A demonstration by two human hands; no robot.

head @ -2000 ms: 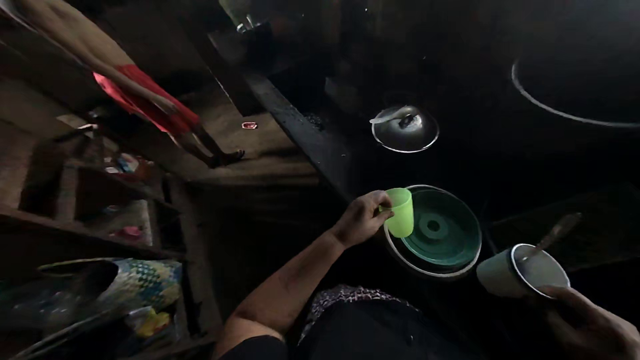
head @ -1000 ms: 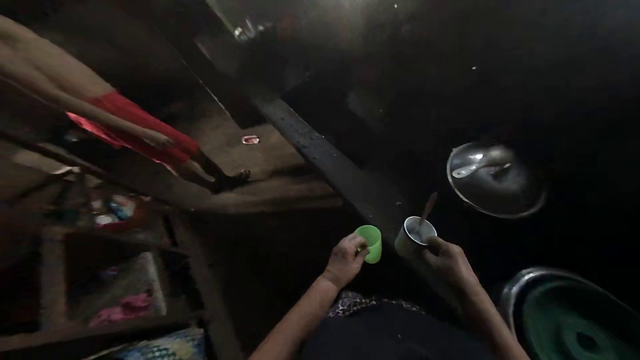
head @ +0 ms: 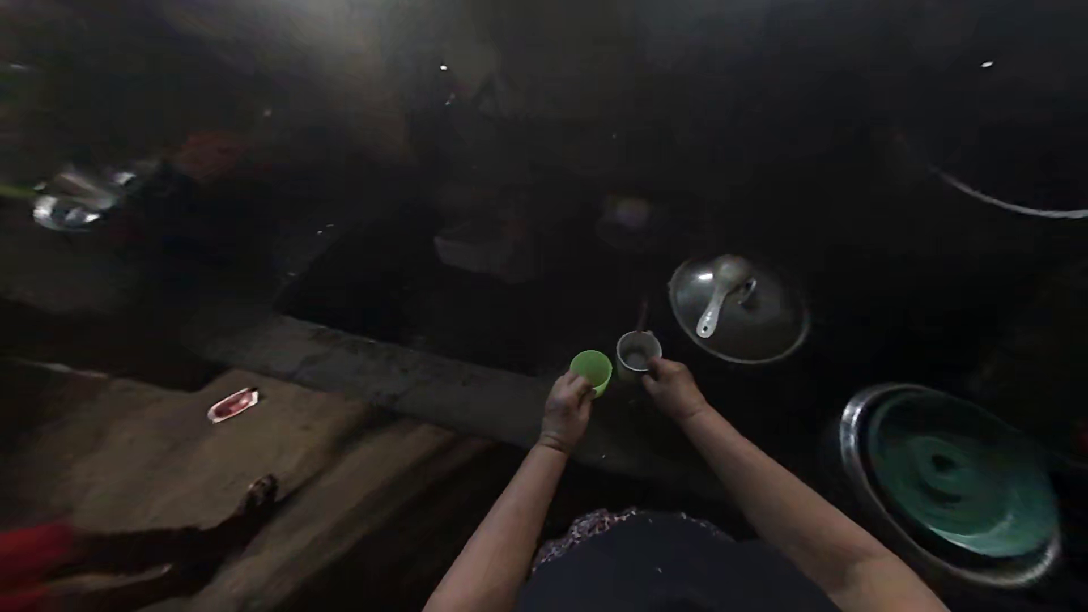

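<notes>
My left hand (head: 568, 410) grips a light green plastic cup (head: 592, 368) by its near side. Just to its right, my right hand (head: 676, 387) holds a pale mug (head: 638, 350) at its right side. A thin brown handle (head: 643, 314) stands up from the mug; its lower end is hidden. What the two cups contain is too dark to tell. Beyond my right hand lies a round metal lid (head: 769, 319) with a pale spoon or ladle (head: 718, 302) resting on it.
At the right stands a metal-rimmed vessel (head: 850, 433) with a green round piece (head: 960, 472) inside. A dark ledge (head: 408, 374) crosses in front. Shiny metalware (head: 68, 208) is at the far left. Below it are a small red-and-white item (head: 233, 405) on the floor and a person's leg (head: 170, 544).
The green cup was over the green-filled vessel two seconds ago; now both hands hold their cups side by side, away from it. The view has swung considerably.
</notes>
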